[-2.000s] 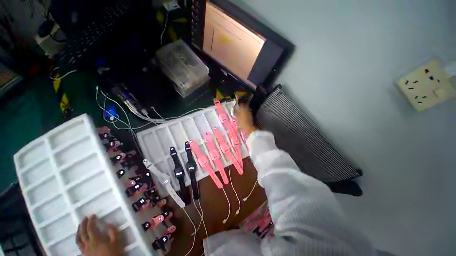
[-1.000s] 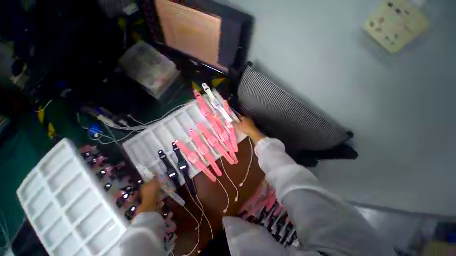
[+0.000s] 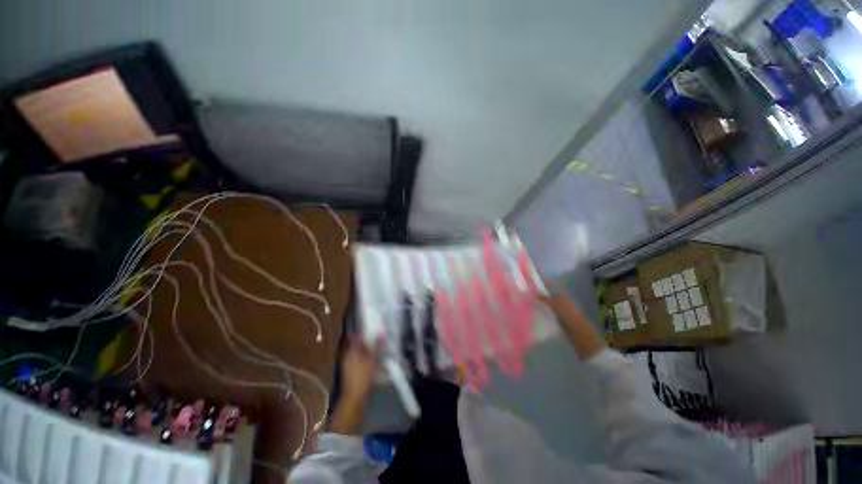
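A white plastic tray (image 3: 387, 269) is held up off the table, slightly blurred. Pink smartwatches (image 3: 487, 307) lie across its right part, black smartwatches (image 3: 419, 326) left of them, and a white smartwatch (image 3: 402, 386) at its left end. Another white strap (image 3: 522, 255) lies at the right end. My left hand (image 3: 356, 373) grips the tray's left end. My right hand (image 3: 569, 319) grips its right end; its fingertips are partly hidden.
Loose white cables (image 3: 203, 269) fan over the brown table (image 3: 246, 331). Another white tray (image 3: 104, 444) with watches stands lower left. A monitor (image 3: 90, 109), a mesh-sided black box (image 3: 298, 151), a cardboard box (image 3: 695, 298) and a lower-right tray (image 3: 789, 454) with pink straps are around.
The view has swung right. The watch tray has been lifted off the table and moved right, between both hands. The white cables now lie loose on the brown table.
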